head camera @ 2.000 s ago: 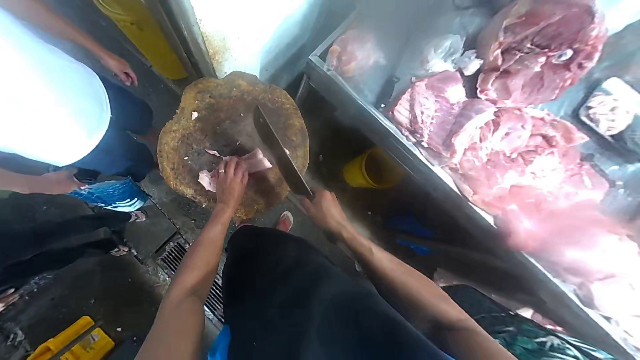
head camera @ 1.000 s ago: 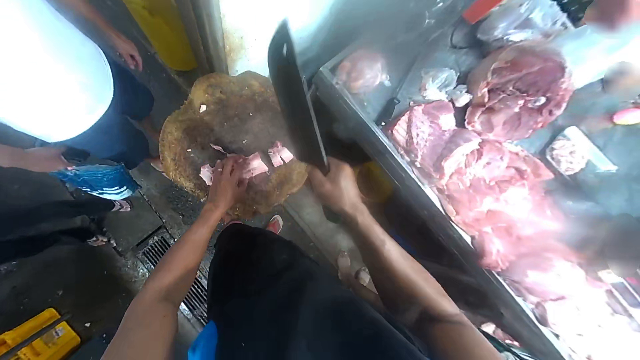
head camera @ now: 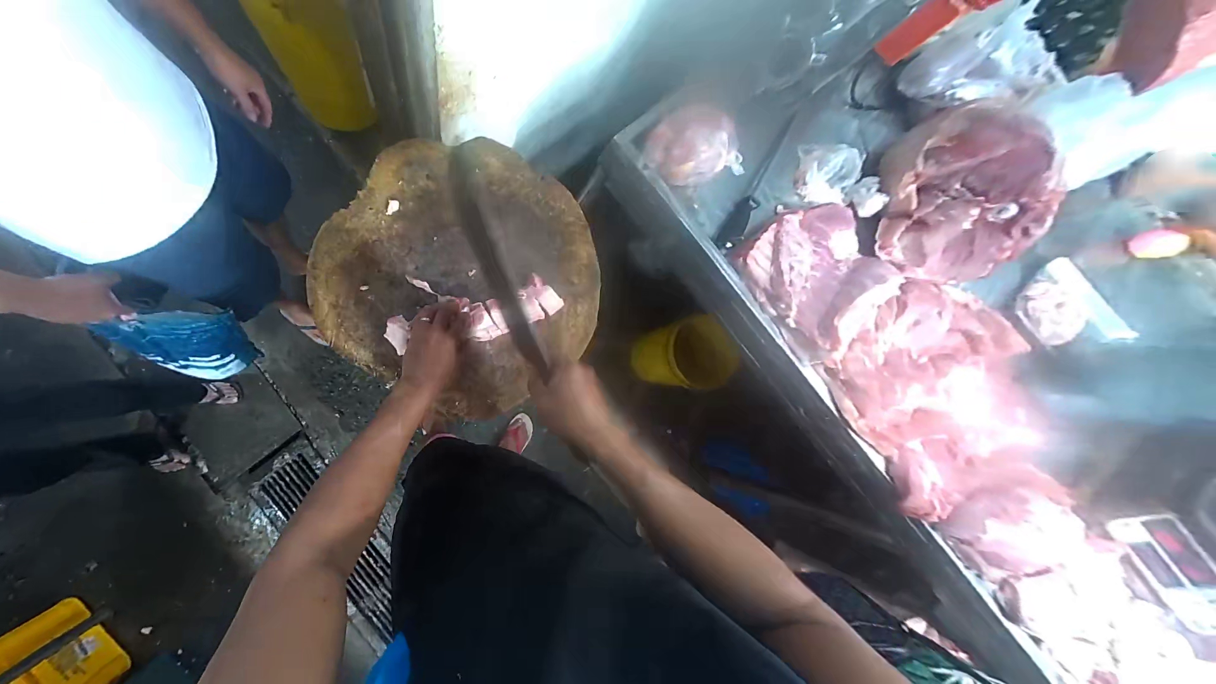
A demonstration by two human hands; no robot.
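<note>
A strip of raw meat, cut into several pieces at its right part, lies across a round wooden chopping block. My left hand presses on the left part of the strip with its fingers. In my right hand is the handle of a large cleaver; its long blade, blurred by motion, slants up and left over the block and across the view of the meat. Whether the blade touches the meat cannot be told. Small scraps are scattered on the block.
A metal-edged counter on the right bears large raw meat cuts, bagged meat and plastic bags. Below its edge stands a yellow bucket. People stand at left, one hand near a blue bag. A floor grate lies lower left.
The cleaver was raised beside the block one second ago; its blade is now over the block and meat. More separate pieces show at the strip's right part than two seconds ago.
</note>
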